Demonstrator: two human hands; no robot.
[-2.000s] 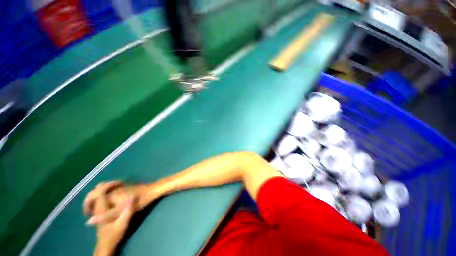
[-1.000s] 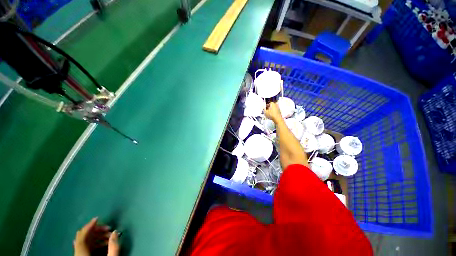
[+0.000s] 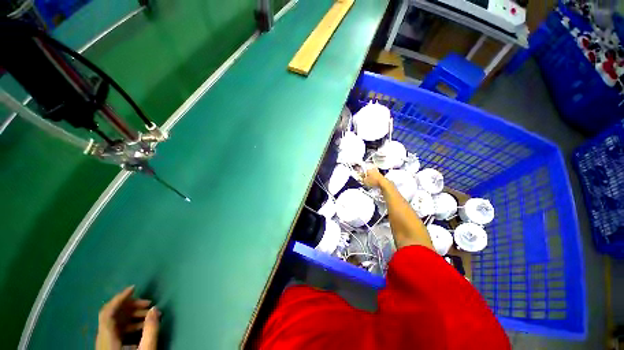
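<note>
Several white camera housings [image 3: 355,207] with white cables lie heaped in the blue plastic crate [image 3: 534,236] to the right of the bench. My right hand [image 3: 370,177] reaches into the heap and touches the housings near its upper left part. Its fingers are small and partly hidden, so I cannot tell whether they grip a housing or a cable. My left hand [image 3: 128,320] is over the green bench at the bottom left, cut off by the lower edge, with fingers apart and empty.
The auto-feed screwdriver [image 3: 131,152] hangs at the left, its thin bit pointing over the bench. A wooden strip [image 3: 321,35] lies on the far bench [image 3: 226,184]. A blue stool [image 3: 454,75] stands behind the crate. More blue crates [image 3: 602,178] are at the far right.
Two seconds ago both hands were together over the bench. My right hand has since gone into the crate, and in the last second it moved slightly lower among the housings. My left hand stayed open.
</note>
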